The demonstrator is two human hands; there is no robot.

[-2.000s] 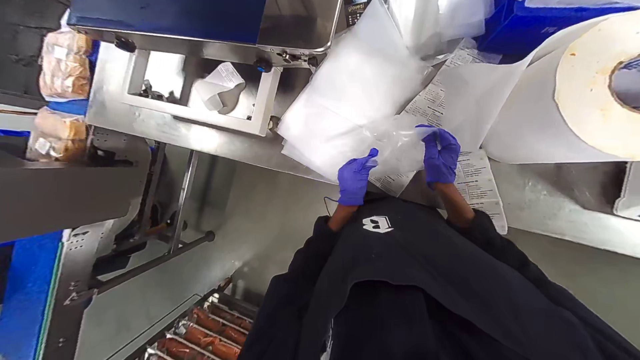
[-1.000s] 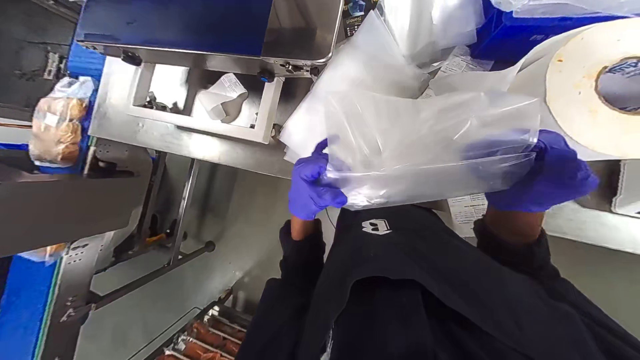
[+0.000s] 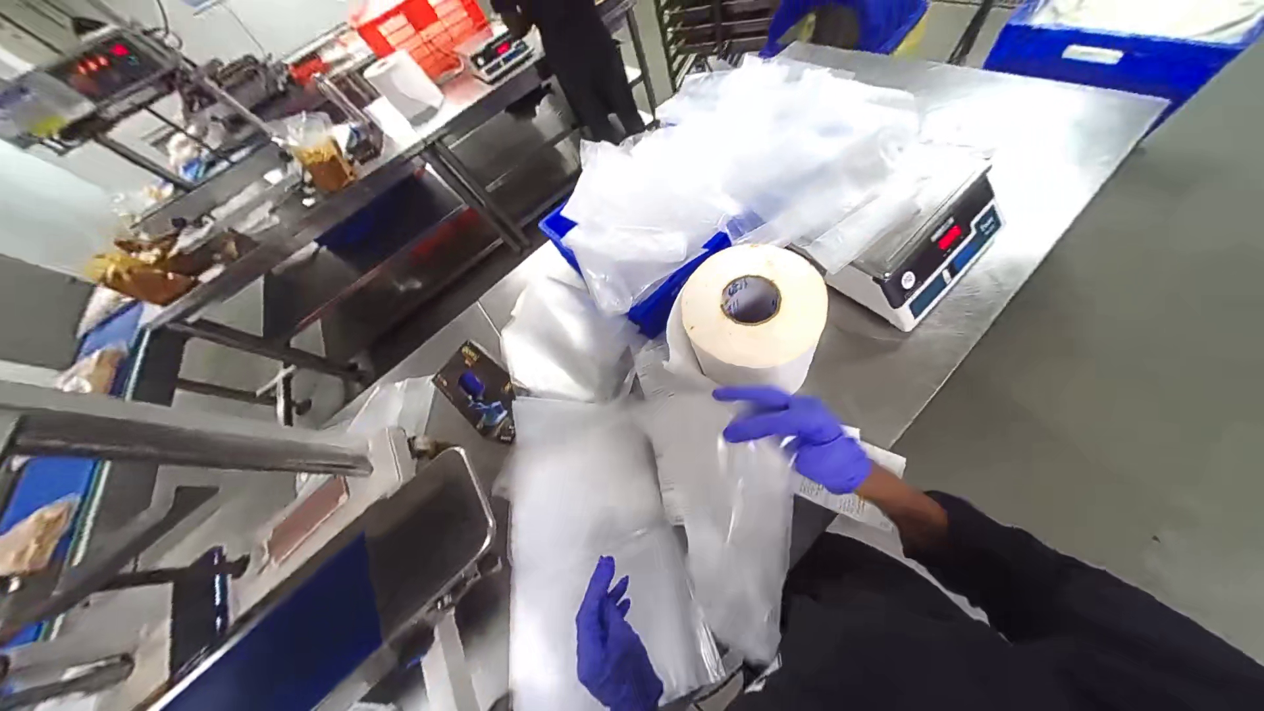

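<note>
My left hand (image 3: pixel 617 642), in a purple glove, is over the lower part of a pile of clear plastic bags (image 3: pixel 583 494), with its fingers extended and nothing in its grasp. My right hand (image 3: pixel 802 442), gloved alike, has its fingers stretched left above the upper end of a clear plastic bag (image 3: pixel 741 543); blur hides whether it grips it. That bag lies right of the pile, partly over printed label sheets (image 3: pixel 857 504). Just beyond the right hand stands a large roll of white labels (image 3: pixel 755 346).
A digital scale (image 3: pixel 928 242) and a blue crate (image 3: pixel 657 311) heaped with plastic bags stand farther off on the steel table (image 3: pixel 1066 128). A steel-and-blue machine (image 3: pixel 326 602) is at lower left, beside a small dark box (image 3: pixel 479 390). Another person (image 3: pixel 583 59) stands at the far bench.
The view has swung widely toward the far part of the room. One second ago both hands held a clear bag stretched between them; now they are apart, the left free of it.
</note>
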